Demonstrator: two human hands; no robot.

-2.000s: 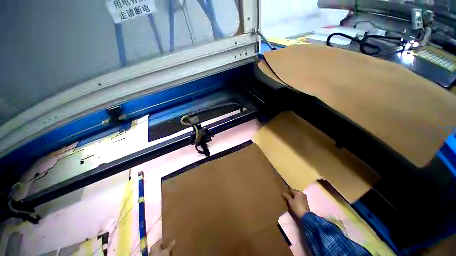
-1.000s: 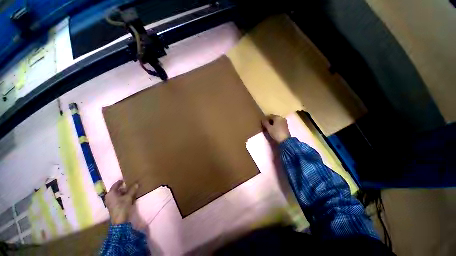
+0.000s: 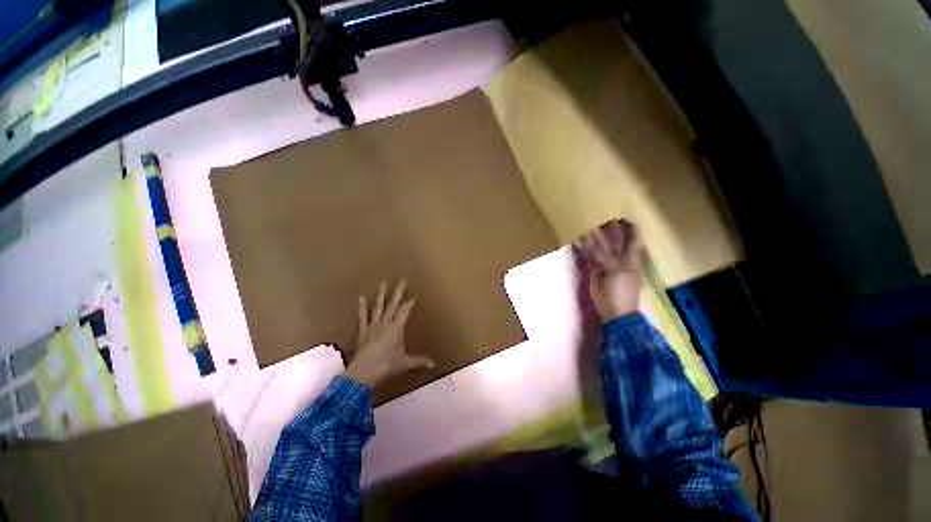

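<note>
The brown cut panel [image 3: 357,224] lies flat on the pink-white board [image 3: 408,449], its notched corners towards me. My left hand [image 3: 384,338] rests flat on the panel near its front edge, fingers spread, gripping nothing. My right hand [image 3: 614,267] is just right of the panel's right notch, over the near end of a lighter tan-yellow flap [image 3: 613,143]. It is blurred, and I cannot tell whether its fingers hold anything. The flap lies along the panel's right edge.
The black laser head [image 3: 329,71] hangs from the gantry [image 3: 204,82] just behind the panel's back edge. A blue taped strip [image 3: 176,267] lies left of the panel. A brown panel stack [image 3: 123,467] is at lower left. Black cables hang at lower right.
My left hand has let go of the panel's left corner and moved right onto its surface. My right hand has left the panel's right edge and moved right. The panel now lies flat and slightly shifted.
</note>
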